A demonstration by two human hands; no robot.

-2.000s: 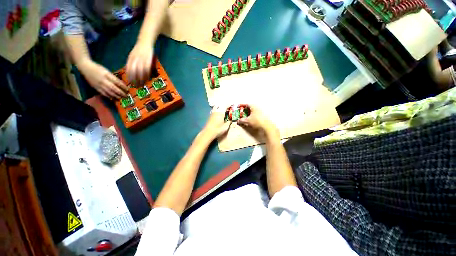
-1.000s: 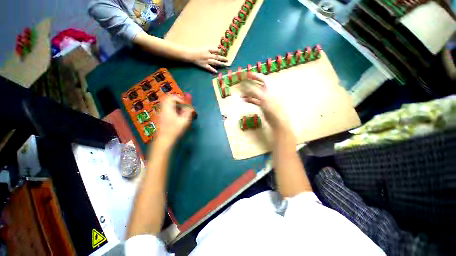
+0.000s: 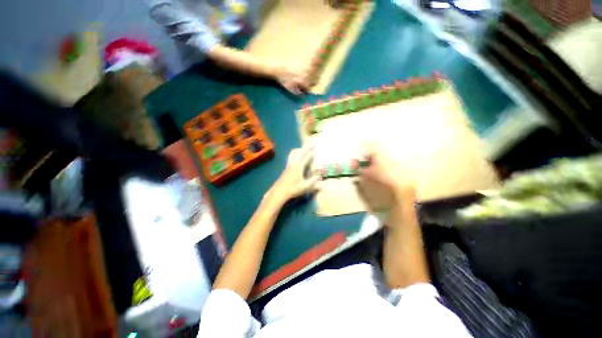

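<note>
A short row of green circuit board assemblies with red parts (image 3: 341,170) lies on the near left part of the cardboard sheet (image 3: 422,142). My left hand (image 3: 299,175) is at the row's left end, fingers apart, with nothing visible gripped. My right hand (image 3: 381,185) is closed around the row's right end; its fingertips are blurred. A longer row of assemblies (image 3: 376,99) stands along the sheet's far edge. The orange-brown fixture tray (image 3: 230,137) lies left of the sheet, with green boards in two near-left pockets and dark pockets elsewhere.
Another person's hand (image 3: 292,79) rests by a second cardboard sheet with assemblies (image 3: 290,33) at the far side. The white machine base (image 3: 165,244) and a clear bag (image 3: 188,198) are at left. Stacked layers (image 3: 538,66) stand far right. Patterned fabric (image 3: 541,188) is at right.
My left hand has moved from the fixture tray to the boards on the cardboard. My right hand has come down from the far row to them. The small group is now a longer row.
</note>
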